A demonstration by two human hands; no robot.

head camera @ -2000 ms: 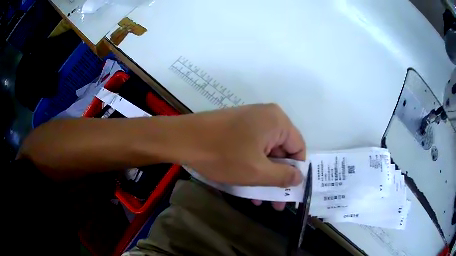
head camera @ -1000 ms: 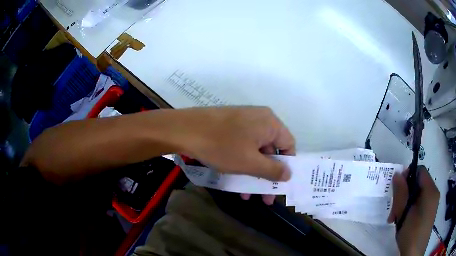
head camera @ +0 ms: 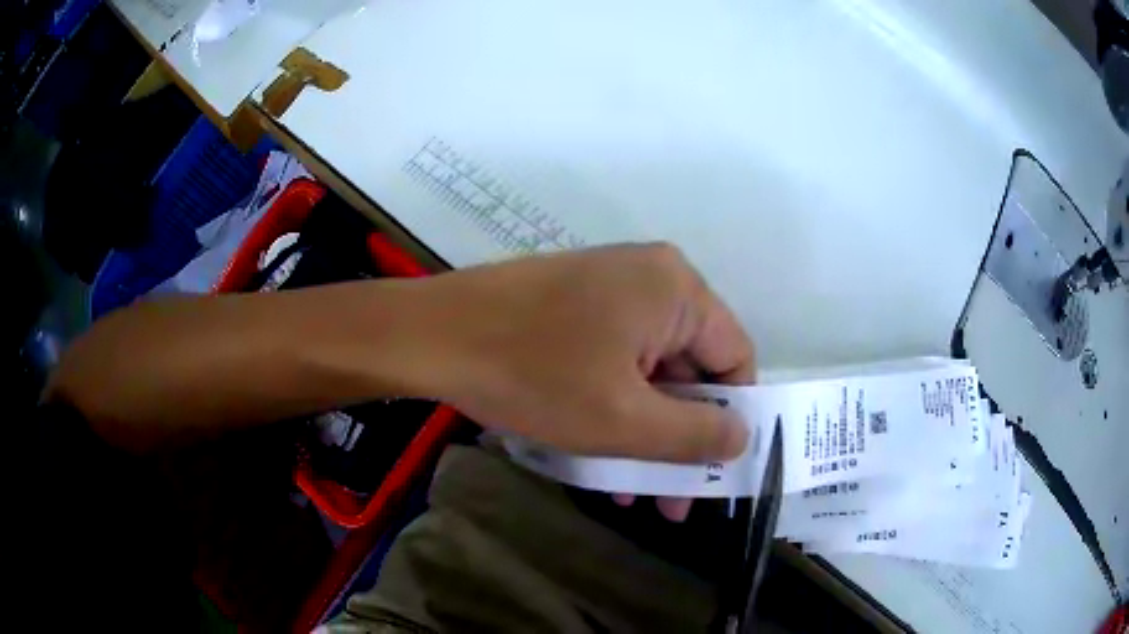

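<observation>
My left hand (head camera: 619,359) pinches the white printed label strip (head camera: 594,472) between thumb and fingers, near the table's front edge. The strip runs back under my wrist toward the lap. The dark scissors (head camera: 761,520) stand across the strip just right of my left thumb, their blades around it. Right of the blades, care labels (head camera: 891,427) lie in a fanned stack on the table, reaching toward the needle plate. My right hand is out of the picture below; only the scissor blades show.
The needle plate (head camera: 1034,260) and presser foot (head camera: 1090,275) are at the right. A red basket (head camera: 332,495) and a blue basket (head camera: 186,211) are at the left, below the table edge. A printed ruler (head camera: 483,198) marks the white table. Clear plastic (head camera: 229,25) lies at the top left.
One second ago my right hand was at the right, at the strip's end, with the scissors upright. Now it has left the picture, and the blades are back across the strip beside my left thumb.
</observation>
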